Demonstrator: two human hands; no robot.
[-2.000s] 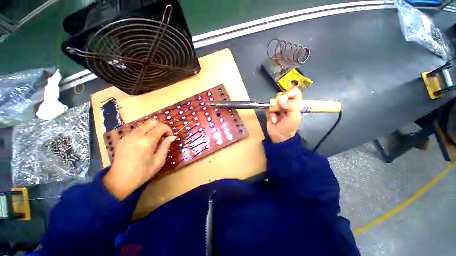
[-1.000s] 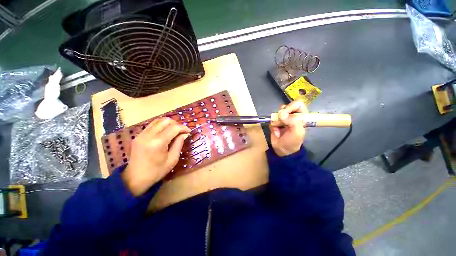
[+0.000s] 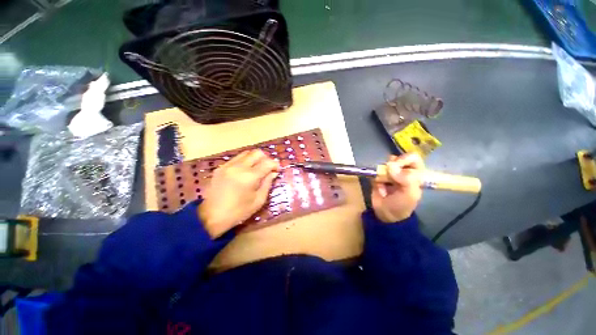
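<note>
The reddish-brown fixture board (image 3: 180, 190) lies tilted on the tan work board (image 3: 314, 239), with rows of holes and shiny silver components. My right hand (image 3: 398, 186) holds the soldering iron (image 3: 451, 181) by its pale wooden handle. The iron's dark barrel points left, its tip over the fixture board close to my left fingertips. My left hand (image 3: 240, 190) rests over the middle of the fixture board with thumb and forefinger pinched together. A thin bright strand shows at these fingertips; whether it is solder wire or a lead is too small to tell.
A black fan (image 3: 215, 72) stands behind the board. A pile of dark leads (image 3: 168, 145) lies upper left. A coil stand (image 3: 413, 101) with a yellow sponge (image 3: 416, 139) is at right. A plastic bag of metal parts (image 3: 85, 180) and a white bottle (image 3: 91, 111) are left. A blue bin (image 3: 568, 26) is upper right.
The whole view has shifted, so the bench appears further right. My left hand has moved up and right along the fixture board, and the iron's tip has moved towards the board's rear rows.
</note>
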